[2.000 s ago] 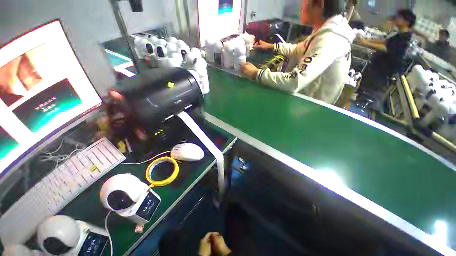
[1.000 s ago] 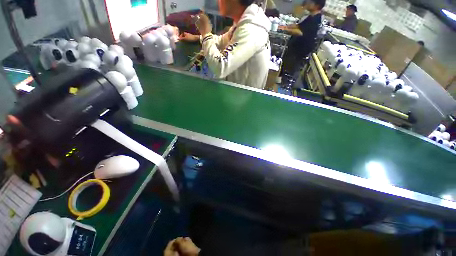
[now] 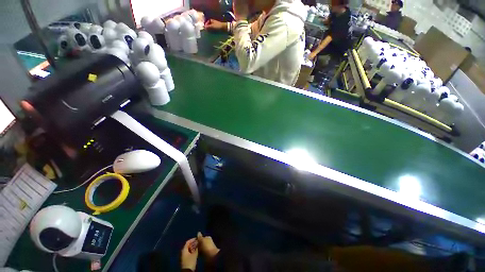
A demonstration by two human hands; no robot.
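My left hand [image 3: 189, 254] and my right hand [image 3: 208, 246] are close together at the bottom centre, in front of dark clothing. Their fingers are curled and meet at the tips. They are small and blurred, so I cannot tell if anything is held between them. A white pan-tilt camera [image 3: 56, 228] stands on the green bench at the lower left, its dark display lit with light marks. A yellow tape roll [image 3: 107, 192] lies behind it, beside a white mouse [image 3: 136, 161]. Neither hand touches these things.
A black label printer [image 3: 85, 98] with a white strip [image 3: 151, 139] hanging over the bench edge stands at the left. A green conveyor belt [image 3: 255, 117] crosses behind, with white cameras at its left end. A person in a pale hoodie works across it. A rack [image 3: 404, 106] holds more cameras.
The view has swung right from the monitor and keyboard, then slightly back left. My hands, clasped before, now show as two separate shapes meeting at the fingers. The other worker's raised hand has come down.
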